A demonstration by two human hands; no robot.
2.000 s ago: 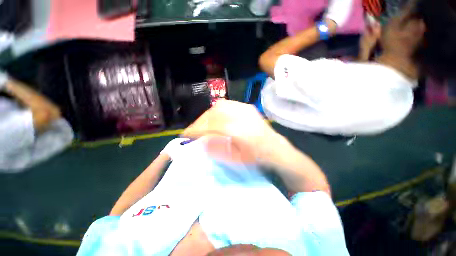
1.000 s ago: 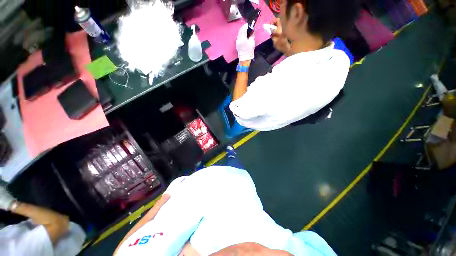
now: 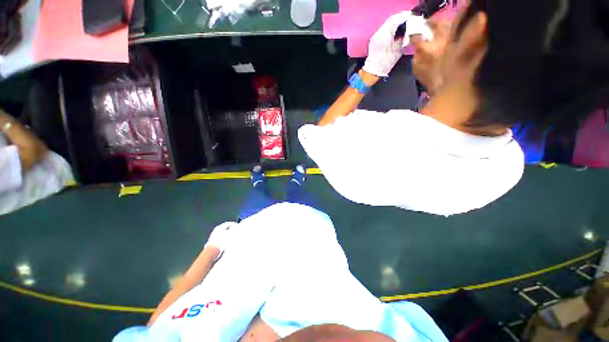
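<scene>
My left hand (image 3: 222, 236), in a white glove, hangs low beside my shirt. It is small and partly cut off by the shirt, so its fingers do not show clearly. My right hand is not in view. In front of me, under the bench, a black bin (image 3: 165, 127) holds glossy wrapped packs (image 3: 127, 113). Beside it another black bin (image 3: 207, 137) has bright red parts with white labels (image 3: 270, 123) at its right side.
The green bench (image 3: 234, 28) crosses the top, with clear bags (image 3: 234, 9), a white bottle (image 3: 303, 12) and pink sheets (image 3: 83, 33). A co-worker (image 3: 414, 160) sits right, holding a dark object. Another person's arm is far left. Yellow lines (image 3: 250, 175) cross the green floor.
Two seconds ago a blurred bare arm crossed my front; it has left the view. The view tilted, then levelled again, and my shoes now show. My gloved left hand is visible again.
</scene>
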